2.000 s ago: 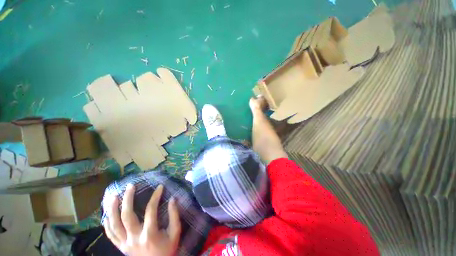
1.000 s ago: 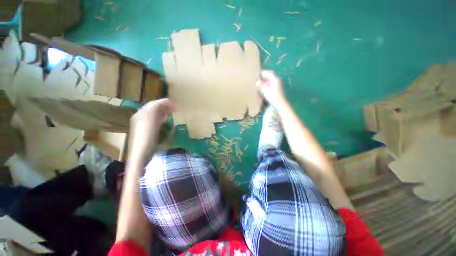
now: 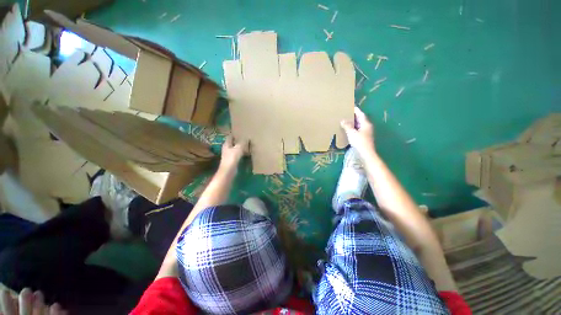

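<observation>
A flat brown box blank [image 3: 292,101] with notched top and bottom edges is in front of my knees, over the green floor. My left hand [image 3: 232,151] grips its lower left corner. My right hand [image 3: 360,131] grips its lower right edge, thumb on top. The fingers under the sheet are hidden. I cannot tell whether the blank is fully lifted off the floor.
Folded boxes [image 3: 169,86] stand at left beside overlapping loose blanks [image 3: 46,74]. A neighbour's dark-trousered leg [image 3: 55,249] and a hand [image 3: 27,304] show at lower left. More folded boxes [image 3: 517,175] lie at right on the stack of blanks [image 3: 492,267]. Scraps [image 3: 292,194] litter the floor.
My right hand has left the boxes at right and my left hand has left my knee. Both now hold the blank. The view has turned left, and the blank sits more level.
</observation>
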